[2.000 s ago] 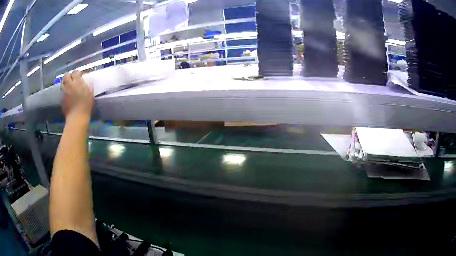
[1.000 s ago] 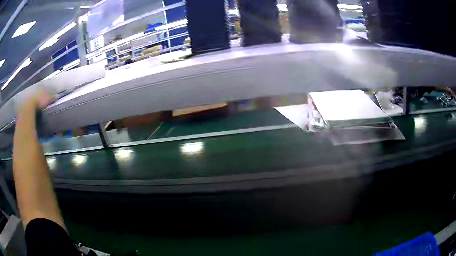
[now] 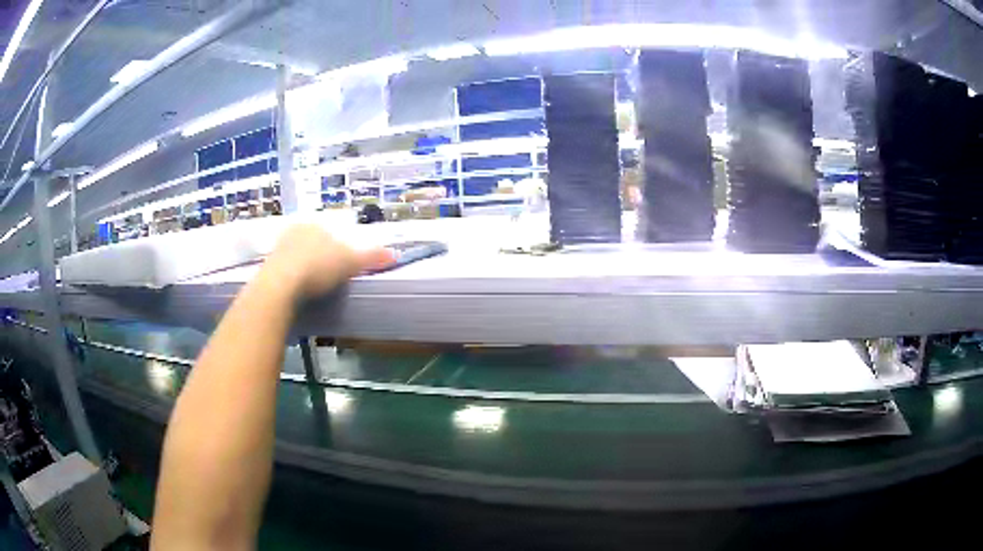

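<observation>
My left hand point(image 3: 318, 262) reaches up from the lower left to the white shelf point(image 3: 636, 266). It is blurred. Its fingers point right and hold the near end of a flat grey-blue object point(image 3: 415, 253), low over or on the shelf top; I cannot tell whether it rests there. The palm side is hidden. My right hand is not in view. Tall stacks of thin black panels point(image 3: 583, 161) stand on the shelf to the right of the object.
A white box or foam block point(image 3: 162, 258) lies on the shelf at left. A small flat item point(image 3: 534, 249) lies near the stacks. Below are a green belt point(image 3: 539, 436) and a pile of white sheets point(image 3: 816, 372). A metal post point(image 3: 56, 312) and pale vented box point(image 3: 73, 500) are at left.
The view has swung left and up since one second ago. My left hand has moved right along the shelf, and the flat grey-blue object now shows at its fingers.
</observation>
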